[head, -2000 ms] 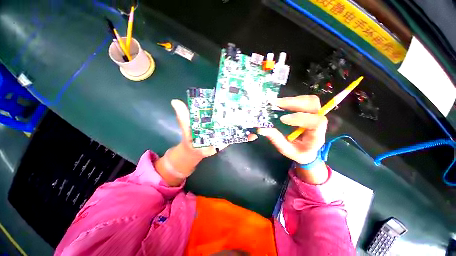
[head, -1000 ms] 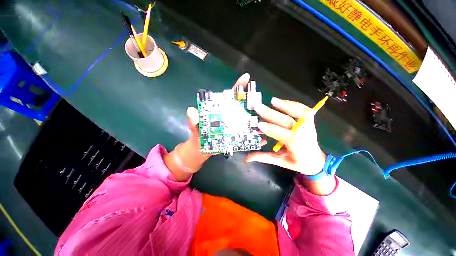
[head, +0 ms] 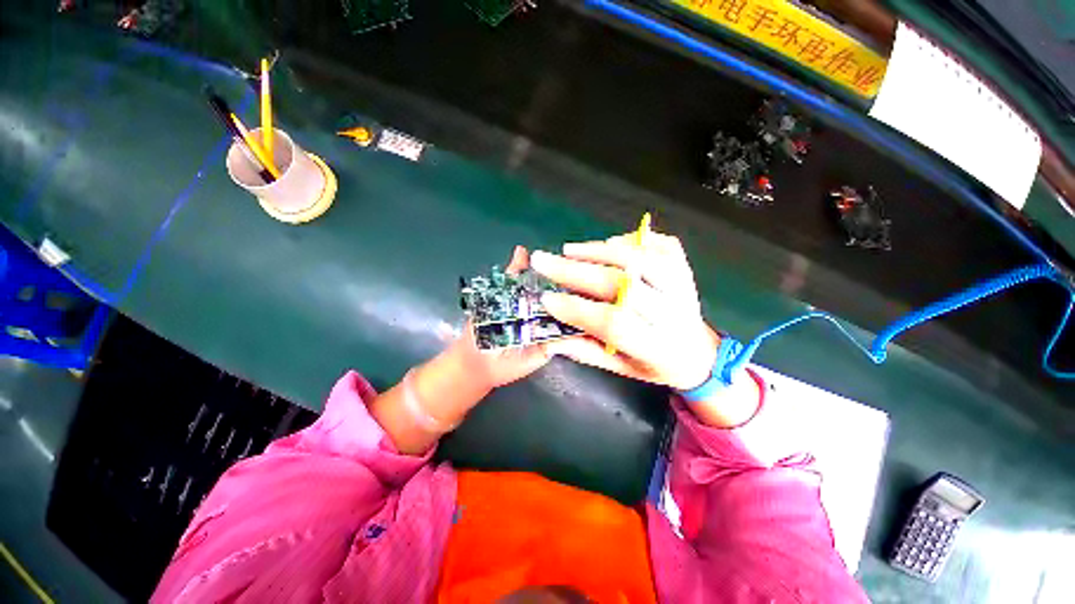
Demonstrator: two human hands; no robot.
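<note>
A green circuit board is held between my two hands in front of me, tilted so that one edge faces me. My left hand holds it from below and behind. My right hand lies over its right part with the fingers on it and hides much of it. A yellow pencil-like stick is tucked between my right fingers, pointing up. A blue strap is around my right wrist. Whether a second board is in the hands, I cannot tell.
A pen cup and a small tube stand or lie at the upper left. Dark boards lie on the black strip. A blue coiled cord runs right. Paper and a calculator lie at the lower right.
The board has been tilted from facing me to nearly edge-on. My right hand has moved left and closed over it, with the stick now more upright. The view has shifted.
</note>
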